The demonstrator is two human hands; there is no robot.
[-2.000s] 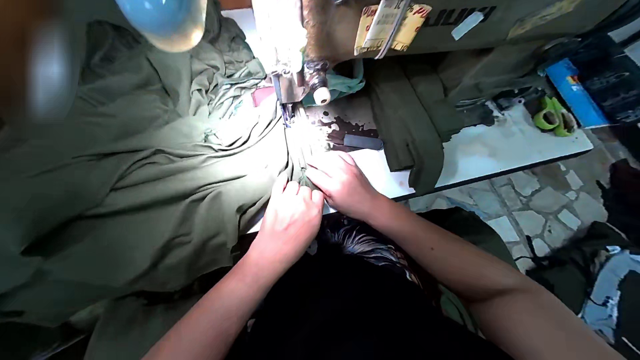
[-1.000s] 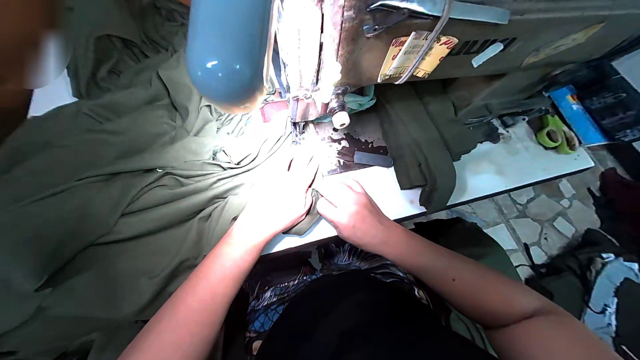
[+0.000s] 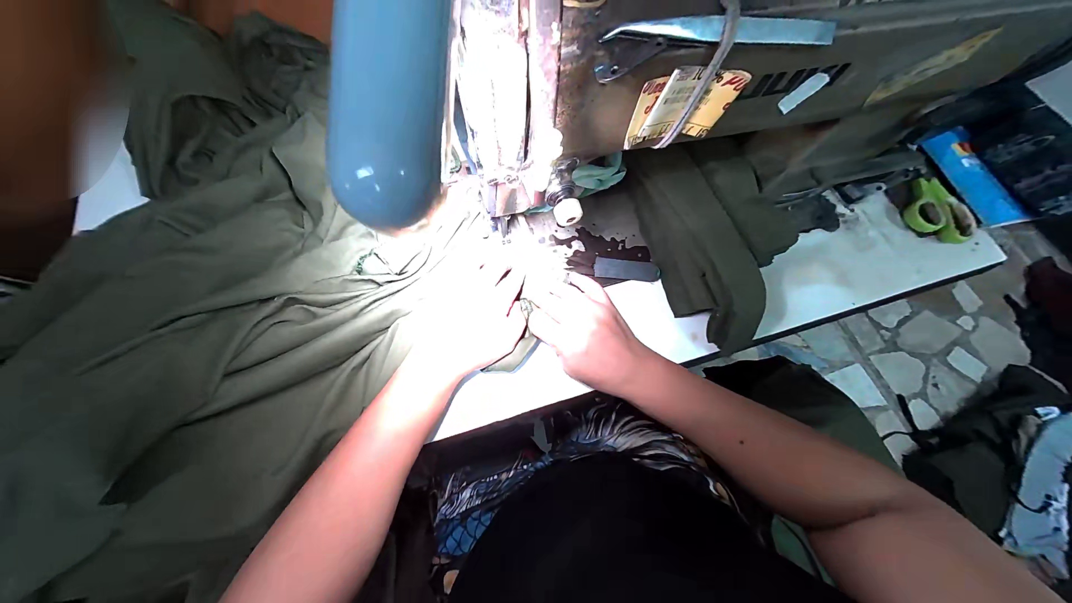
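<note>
Olive-green fabric [image 3: 276, 335] lies in folds over the left of the table and runs to the needle area of a sewing machine [image 3: 519, 151]. My left hand [image 3: 469, 327] rests on the fabric just below the presser foot, washed out by bright light. Close beside it on the right, my right hand [image 3: 582, 327] grips a small part of the fabric between thumb and fingers, near the table edge. A flap of fabric shows below, between the hands. The left fingertips are overexposed, so their exact hold is hard to see.
A blue rounded lamp [image 3: 387, 117] hangs left of the needle. More olive fabric [image 3: 703, 243] drapes beneath the machine arm. Green-handled scissors [image 3: 938, 211] and a blue packet [image 3: 976, 176] lie at the right on the white table [image 3: 837, 276]. Metal tweezers [image 3: 754, 30] are held on the machine.
Two seconds ago both hands were close together on the fabric at the table edge; the left hand has since moved forward toward the needle. The view has shifted, with the lamp now larger in it.
</note>
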